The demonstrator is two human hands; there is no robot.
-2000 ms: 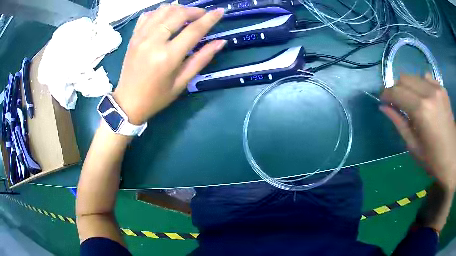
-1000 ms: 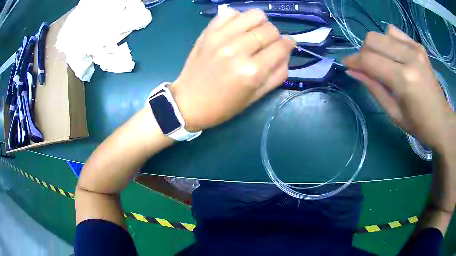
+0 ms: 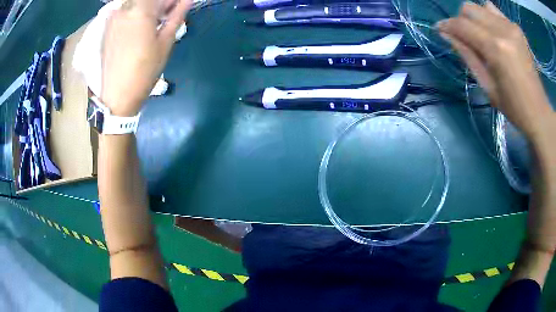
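Observation:
Several 3D pens lie side by side on the bench, tips to the left. The nearest pen [image 3: 329, 95] and the one behind it [image 3: 332, 53] have white side panels and small lit displays. My left hand [image 3: 137, 52] is raised over the white cloth [image 3: 90, 56], thumb and fingers apart; its fingertips reach the top edge and nothing shows in them. My right hand [image 3: 488, 52] is over the filament and cables behind the pens' rear ends, fingers bent together; whether it holds a strand cannot be told. A clear filament coil [image 3: 324, 177] lies at the bench's front edge.
An open cardboard box [image 3: 73, 131] with several dark pens [image 3: 38, 134] stands at the left. Another filament coil [image 3: 505, 152] lies at the right beside my forearm. Loose filament rings and black cables tangle at the top right. A scrap box [image 3: 207, 233] sits below the bench edge.
My left hand has moved left from the pens to the cloth and opened. My right hand has moved up and slightly right, away from the pens' rear ends. The pens are now uncovered.

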